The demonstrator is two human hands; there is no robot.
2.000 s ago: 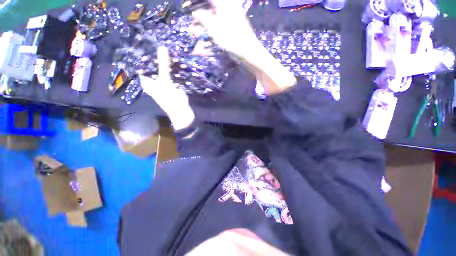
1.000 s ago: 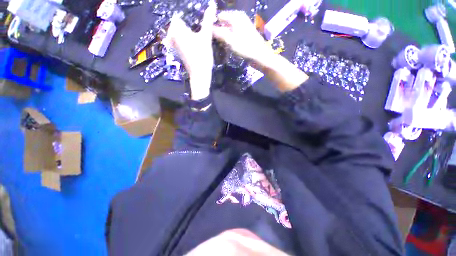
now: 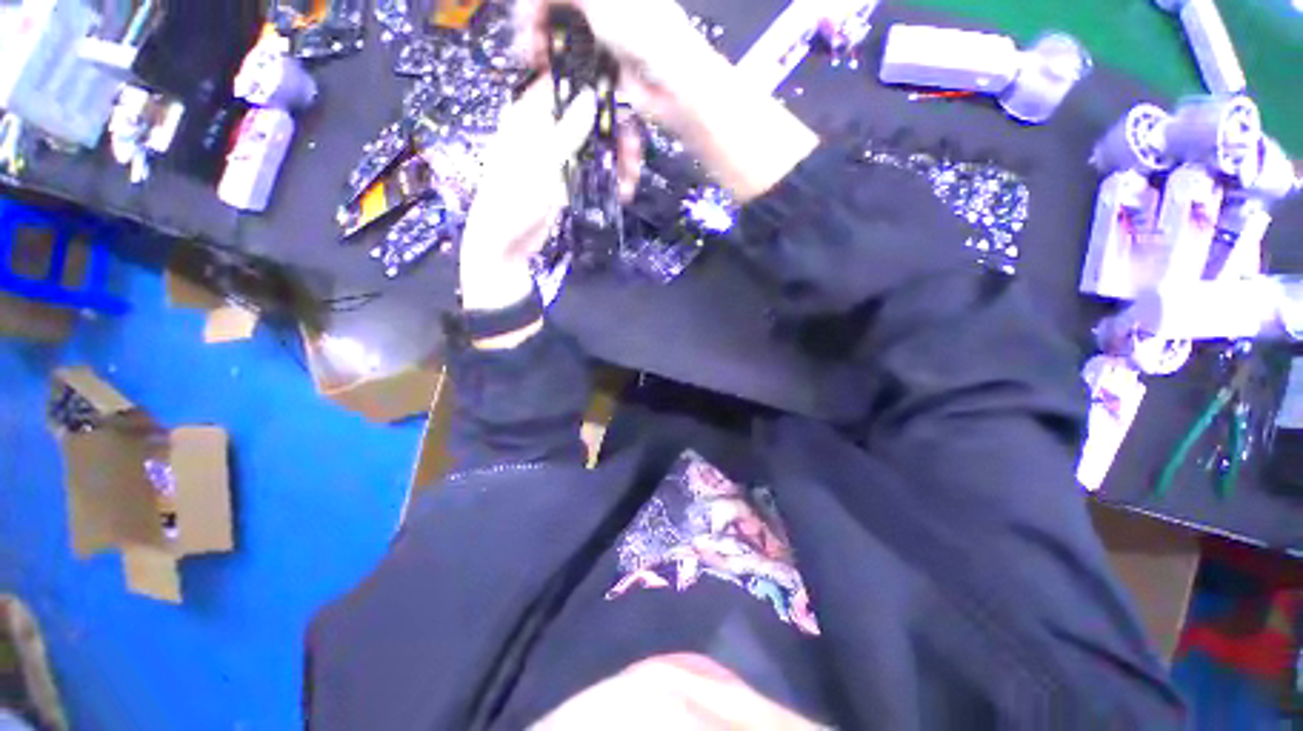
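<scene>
My left hand [image 3: 517, 200] is over the heap of loose boards and grips a dark bunch of small circuit boards [image 3: 583, 136], held lengthwise toward me. My right hand [image 3: 629, 57] is at the top end of the same bunch, its fingers around it, partly cut off by the top edge of the picture. The loose board heap [image 3: 436, 86] lies around and under the hands. A dotted PCB panel [image 3: 986, 203] lies to the right, partly hidden by my right sleeve.
White-lilac handheld devices [image 3: 1172, 236] are heaped at the right, another device [image 3: 950, 60] at the back. Green-handled pliers [image 3: 1207, 436] lie at right. A lilac device [image 3: 257, 154] and black block [image 3: 186, 86] are at left. Open cartons [image 3: 200, 486] stand on the blue floor.
My hands have gone from reaching apart over the heap and panel to close together, now with a dark bunch of boards between them. The view has turned.
</scene>
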